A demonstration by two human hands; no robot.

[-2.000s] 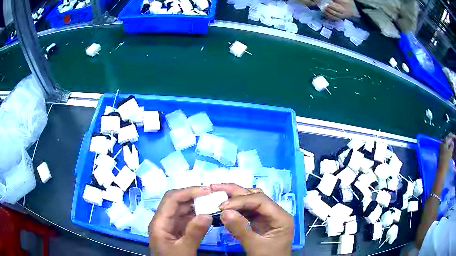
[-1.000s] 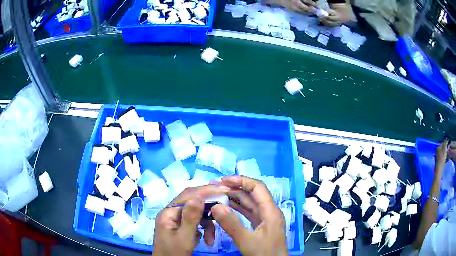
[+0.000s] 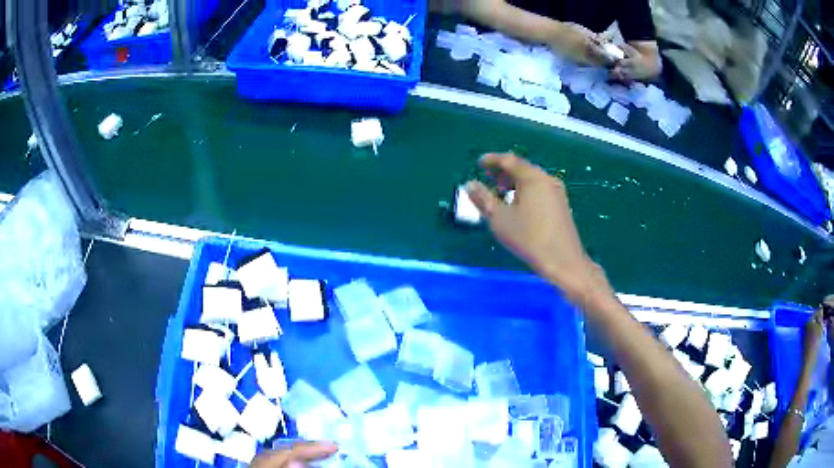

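My right hand [image 3: 526, 215] is over the green conveyor belt [image 3: 274, 183], fingers apart. A black-and-white unit [image 3: 467, 206] is at its fingertips, slightly blurred; I cannot tell if they touch. Another small white piece shows between the fingers. My left hand [image 3: 294, 454] is cut off by the bottom edge, with only some fingers visible at the tray's near side; whether it holds anything is hidden. The blue tray [image 3: 457, 271] has black-and-white units [image 3: 219, 410] with thin leads at left and clear plastic covers [image 3: 370, 336] at centre and right.
A pile of units [image 3: 631, 416] lies right of the tray, partly behind my right forearm. A unit [image 3: 367, 132] lies on the belt. A blue bin [image 3: 320, 87] stands across it. Clear plastic bags [image 3: 37, 238] and a metal post [image 3: 55, 128] are left. Another person's hands [image 3: 631, 59] work opposite.
My hands have parted from the unit held between them. My right hand has reached forward over the belt, and my left has dropped to the bottom edge. The view has shifted, so the tray sits lower.
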